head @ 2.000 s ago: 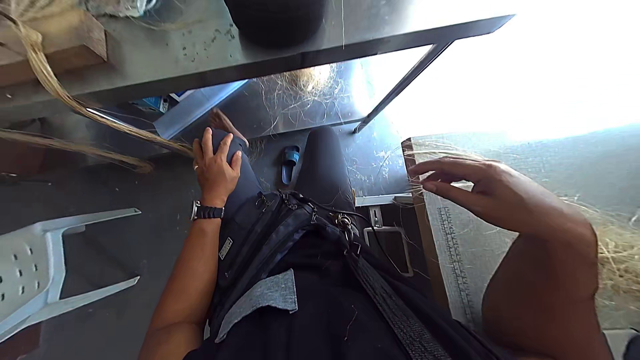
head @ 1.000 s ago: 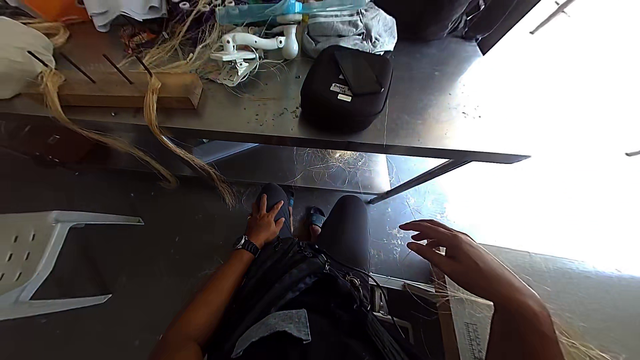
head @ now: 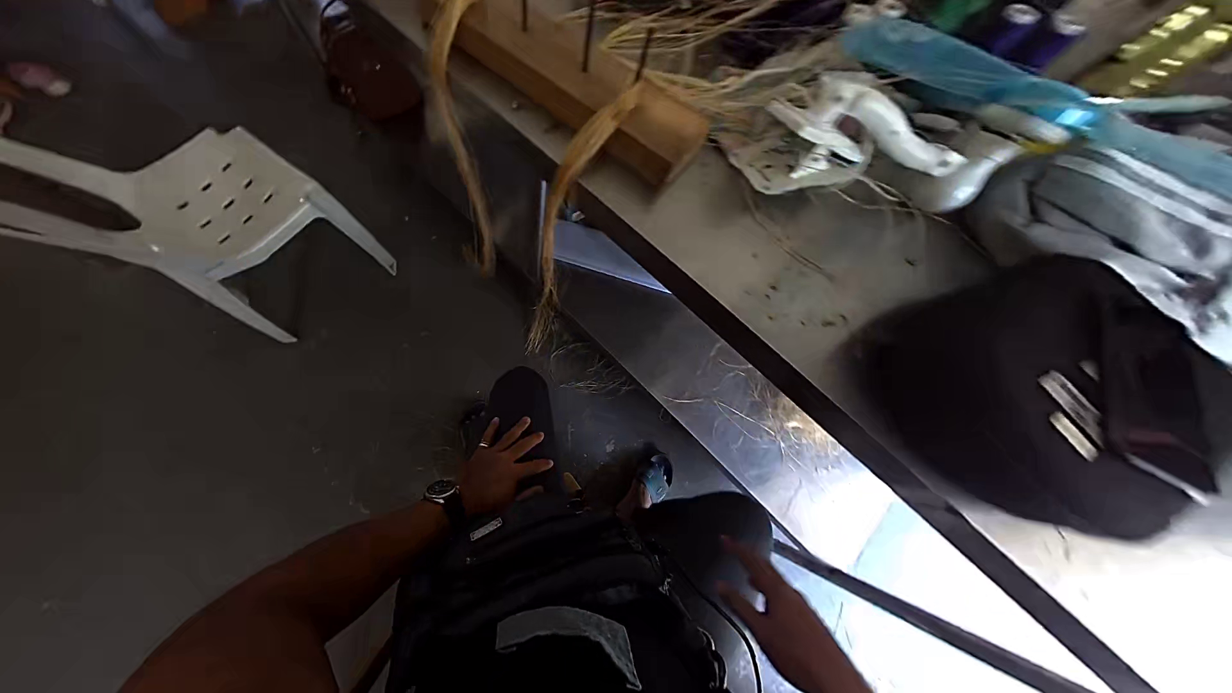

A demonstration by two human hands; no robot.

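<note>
My left hand (head: 502,466) rests with spread fingers on my left thigh, a watch on its wrist and a ring on one finger. Over my right thigh is my right hand (head: 770,602), blurred, fingers apart and nothing in it. Ahead, a wooden block (head: 577,77) with upright metal spikes lies on the metal table (head: 731,241). Two hanks of pale fibre hang from it past the table's edge, one hank (head: 582,154) nearer the block's right end. A black case (head: 1039,395) sits on the table at the right.
A white plastic chair (head: 217,207) stands at the left on the dark floor. Grey cloth (head: 1107,212), a white plastic device (head: 885,125), a blue translucent wrap (head: 962,67) and thread spools (head: 1049,38) lie on the table. Loose fibres (head: 770,414) are scattered on the lower shelf.
My right hand has moved from beside the fibres at the right to over my right thigh. My left hand stays on my left thigh. The view has swung left and tilted.
</note>
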